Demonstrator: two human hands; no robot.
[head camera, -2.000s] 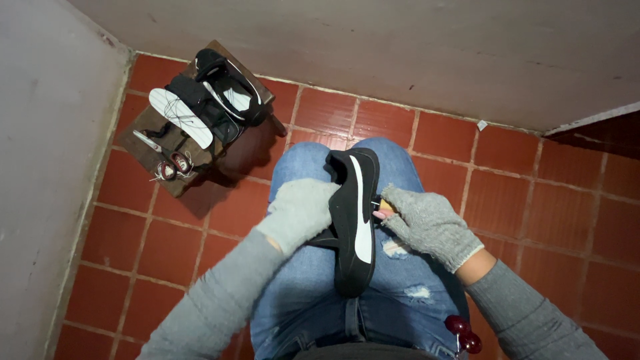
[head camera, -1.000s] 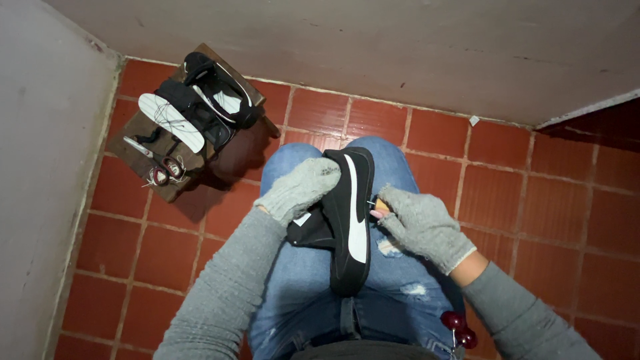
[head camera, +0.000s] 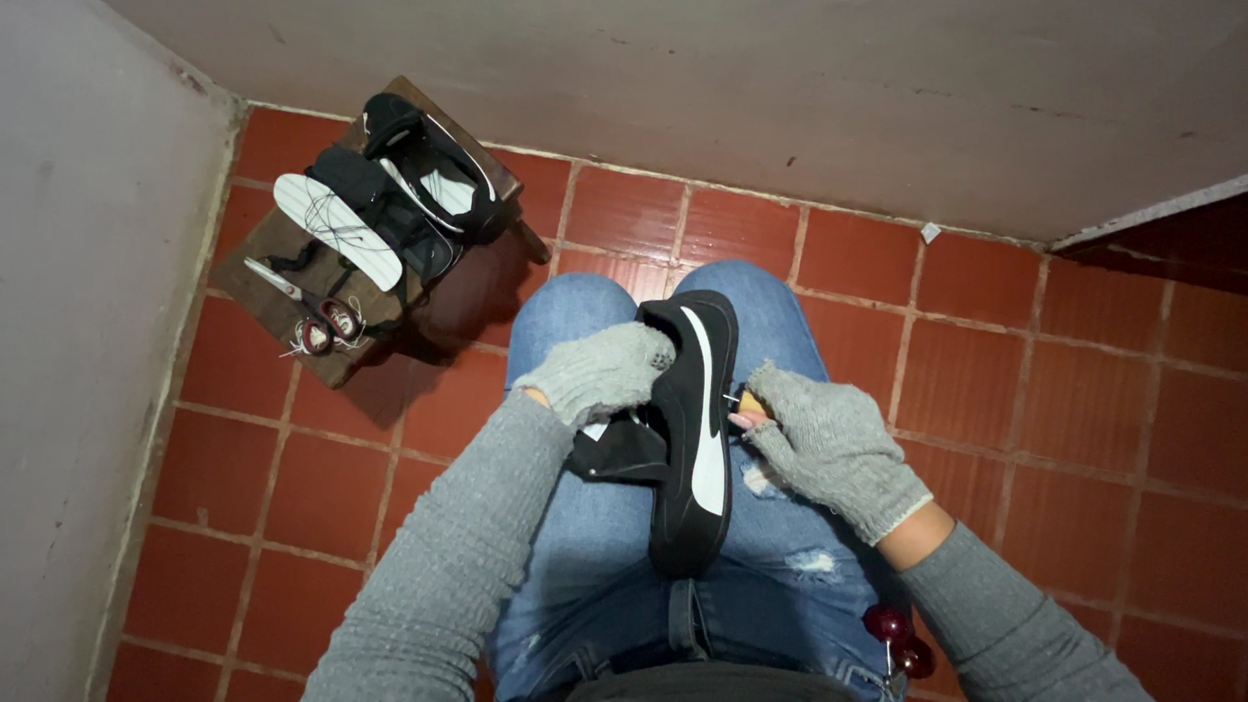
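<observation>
A black shoe with a white side stripe (head camera: 710, 419) lies on its side across my thighs, its sole facing right. My left hand (head camera: 603, 370), in a grey fingerless glove, grips the shoe at its opening; the fingertips are hidden inside. My right hand (head camera: 829, 429), gloved the same way, is closed around the yellowish handle of an awl-like tool (head camera: 751, 404). Its thin metal shaft points at the sole's edge; whether the tip is in the sole I cannot tell. A black flap (head camera: 619, 450) hangs left of the shoe, below my left hand.
At the upper left, a wooden stool (head camera: 255, 244) holds another black shoe (head camera: 439, 175), a white insole wound with dark thread (head camera: 336, 232) and scissors with dark red handles (head camera: 312, 310). Walls meet behind it. A small white scrap (head camera: 930, 232) lies on the tiled floor (head camera: 858, 253).
My left hand has shifted lower along the shoe's opening since one second ago. The black flap shows more than it did two seconds ago. My right hand stays beside the sole with the tool.
</observation>
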